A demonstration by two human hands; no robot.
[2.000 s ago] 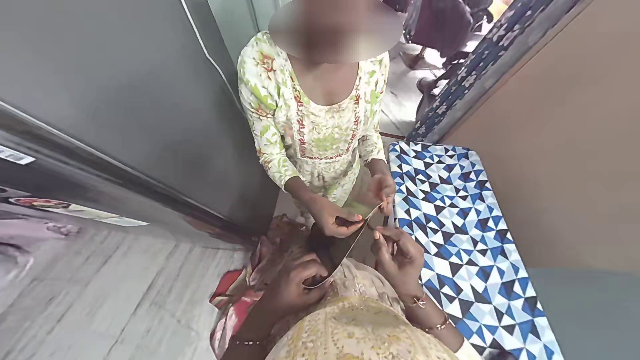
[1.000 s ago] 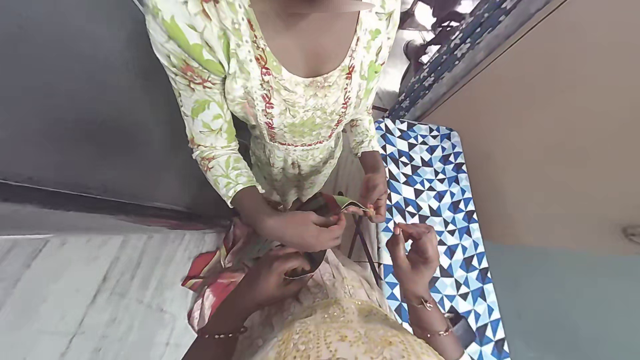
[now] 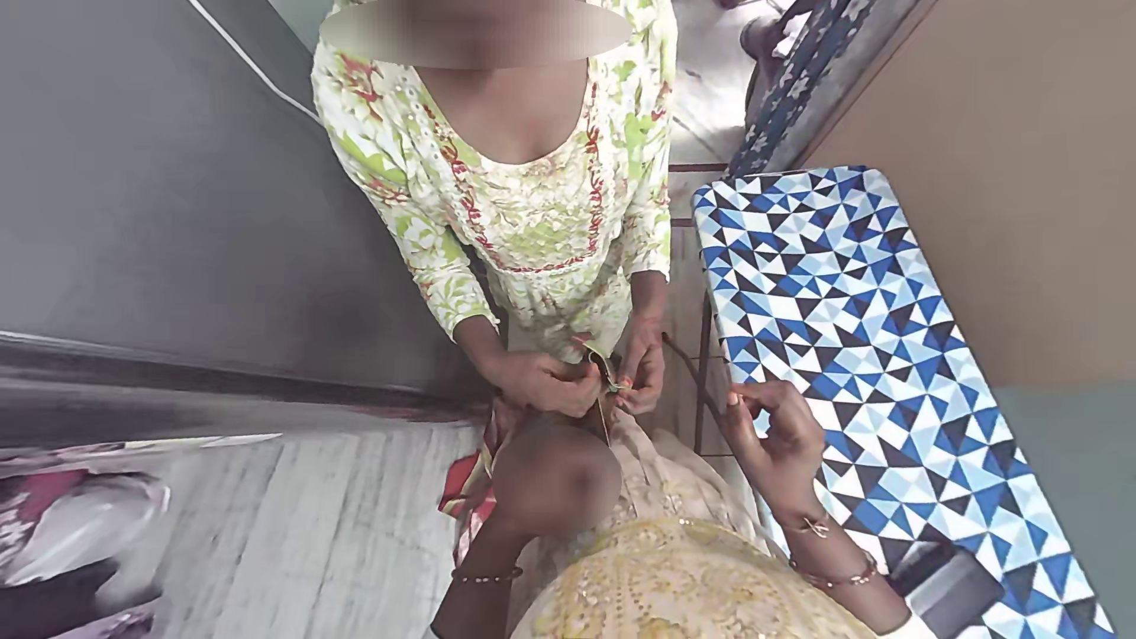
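Observation:
My left hand [image 3: 557, 479] is blurred at the lower middle, in front of my lap, just below the other person's hands; its fingers cannot be made out. A narrow strip of cloth [image 3: 605, 368] with a pale edge runs between the other person's two hands and down toward my left hand. My right hand [image 3: 781, 430] is raised at the right, over the edge of the patterned board, its thumb and forefinger tips close together. Whether a fine thing is pinched there cannot be told. Red patterned fabric [image 3: 466, 488] hangs beside my left forearm.
A person in a floral top [image 3: 541, 204] stands facing me. At the right is a padded, blue-and-white covered board [image 3: 843, 311] with a dark object [image 3: 950, 581] on it. A grey cabinet-like surface [image 3: 177, 222] stands left. Bundled items [image 3: 80, 532] lie lower left; a patterned curtain [image 3: 790, 84] hangs behind.
Two seconds ago both my hands were at the dark strip with the other person's hands. My right hand has since moved away from it to the right.

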